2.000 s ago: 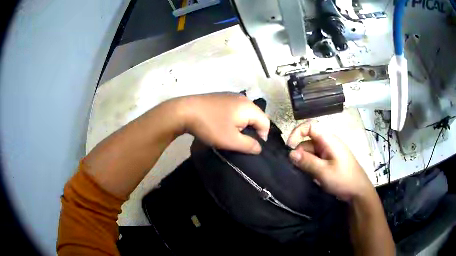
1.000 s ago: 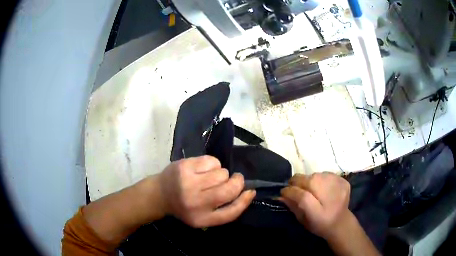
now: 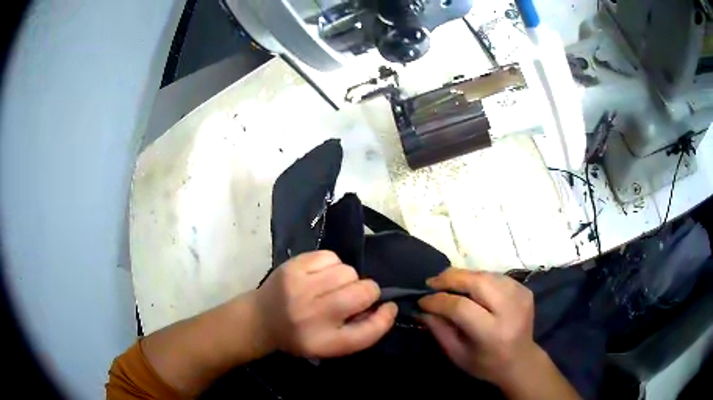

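Observation:
A black fabric workpiece (image 3: 403, 258) lies at the front of the cream tabletop, with one flap (image 3: 303, 195) spread flat to the left. My left hand (image 3: 328, 305) is closed on a folded edge of it. My right hand (image 3: 481, 316) pinches the same edge between thumb and fingers, a short gap to the right. A narrow strip of the edge shows between the hands. The cloth below the hands is dark and its layers are hard to tell apart. The workpiece is apart from the machine's cylinder arm.
The dark cylinder arm (image 3: 446, 129) sticks out beyond the hands, below the pale machine head (image 3: 313, 31). A white lamp or hose end (image 3: 559, 101) hangs at the right. Loose black threads (image 3: 592, 207) lie right. The worn tabletop (image 3: 195, 203) curves at left beside a pale wall.
The hands moved from the zippered outer side to a folded edge, and a flap now lies spread on the table. Over the last second the hands barely moved; the view shifted slightly.

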